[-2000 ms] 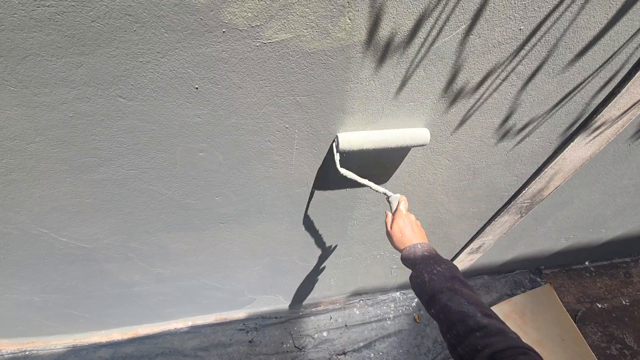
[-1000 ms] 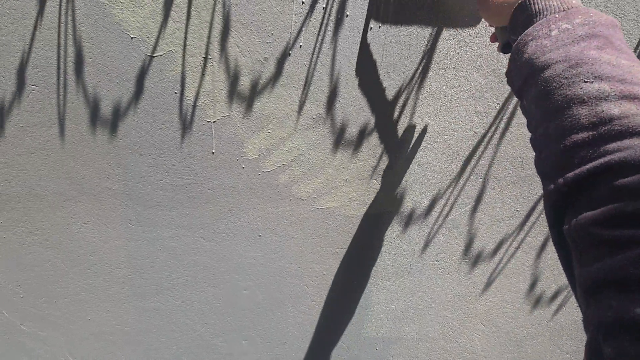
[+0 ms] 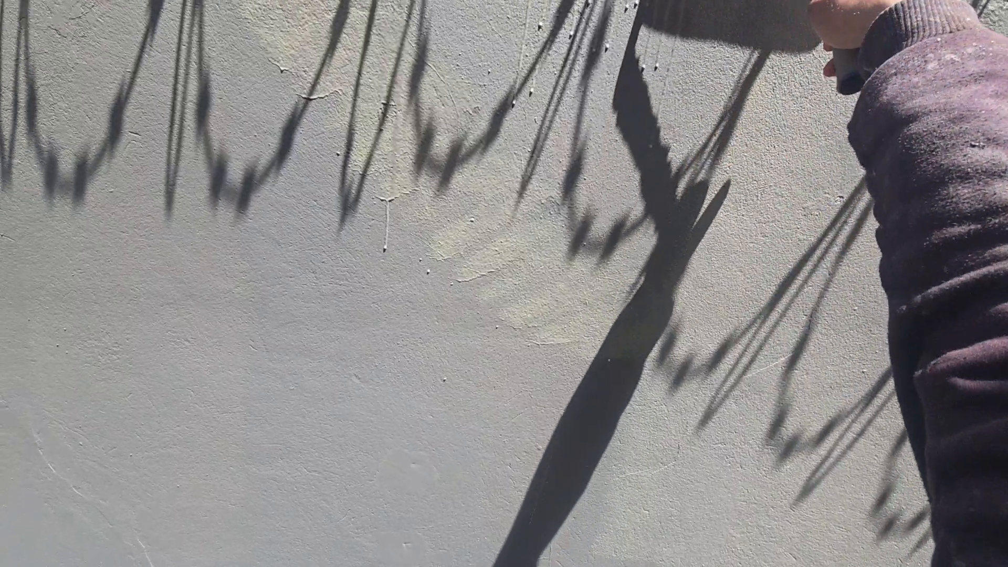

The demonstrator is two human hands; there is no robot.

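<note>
At the top right edge my right hand point(image 3: 850, 20) is closed round the handle of a paint roller point(image 3: 848, 72); only the dark handle end shows below my fingers, and the roller head is out of view above. A dark, paint-speckled sleeve covers the arm down the right side. The grey painted wall point(image 3: 315, 378) fills the view, with paler yellowish patches and small white paint drips near its upper middle. The shadow of the arm and roller falls on the wall left of my hand. My left hand is out of view.
Thin shadows of hanging strands cross the upper and right parts of the wall. Fine raised cracks and ridges mark its surface at the lower left and upper middle.
Two seconds ago the whole roller lay against the lower wall near a slanting board; my right hand has since gone up the wall with it. The view has shifted up too.
</note>
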